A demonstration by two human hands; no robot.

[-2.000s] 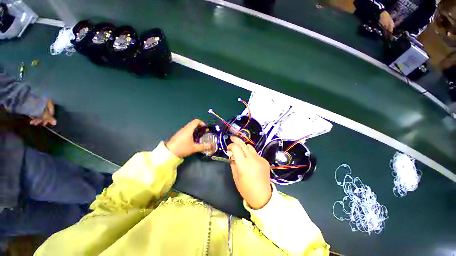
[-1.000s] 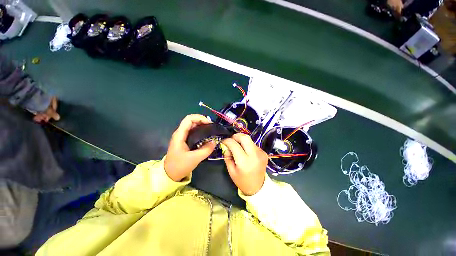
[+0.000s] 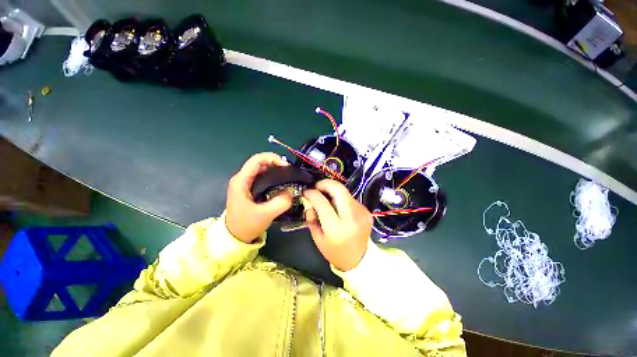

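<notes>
My left hand (image 3: 253,203) holds a black camera head (image 3: 281,183), cup-shaped with pale parts inside, tilted above the bench. The fingers of my right hand (image 3: 338,222) are at its open side, pinching something too small to make out. Behind my hands lies a base housing (image 3: 327,155) with a black interior and red, black and white wires rising out. A second base housing (image 3: 404,202) with a white rim lies to the right, with red and orange wires. White brackets (image 3: 427,145) extend behind both housings.
Loose white loops lie in a pile (image 3: 525,263) at the right, with another pile (image 3: 592,213) beyond. A row of black camera heads (image 3: 155,47) stands at back left. A pale conveyor rail (image 3: 293,75) runs behind. A blue stool (image 3: 63,268) stands on the floor at left.
The camera head was turned and lifted between both hands, showing its black outer shell. The person at the left has gone from view, uncovering the blue stool. The view has shifted slightly.
</notes>
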